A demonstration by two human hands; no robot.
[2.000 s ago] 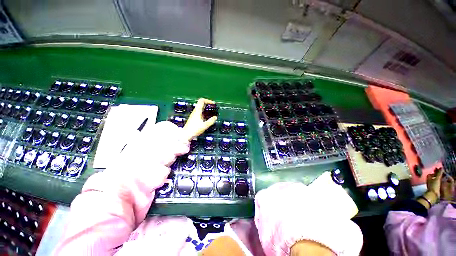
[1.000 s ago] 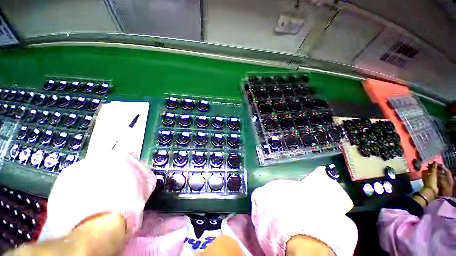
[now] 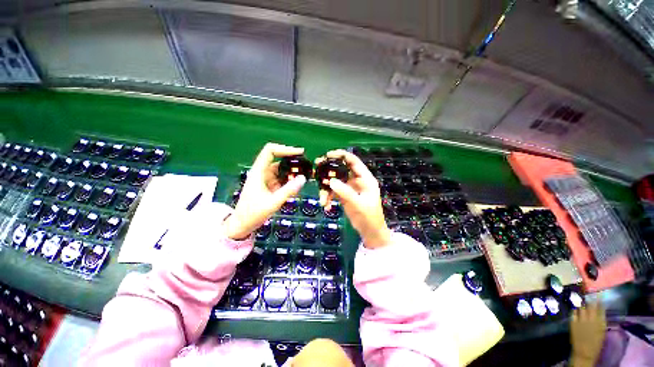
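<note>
My left hand (image 3: 259, 188) is shut on a round black watch head (image 3: 295, 169), held by its edge between thumb and fingers. My right hand (image 3: 361, 198) is shut on a second watch head (image 3: 332, 170). Both are held side by side above the clear blister tray (image 3: 276, 313), and each dark face shows an orange-red lit mark. The tray holds rows of black units; its upper part is partly hidden by my hands. I cannot tell if the two watch heads touch.
Filled blister trays (image 3: 64, 198) and a white record sheet with a marker pen (image 3: 193, 201) lie left. Right are a stacked blister tray (image 3: 423, 201), a yellow sheet (image 3: 479, 331), a tan board (image 3: 510, 276) of loose units, an orange-red sheet (image 3: 529, 169) and a neighbour's hand (image 3: 588, 331).
Both my hands have come up over the middle tray, each now holding a watch head. The view has shifted, and the neighbour's hand has moved nearer the tan board.
</note>
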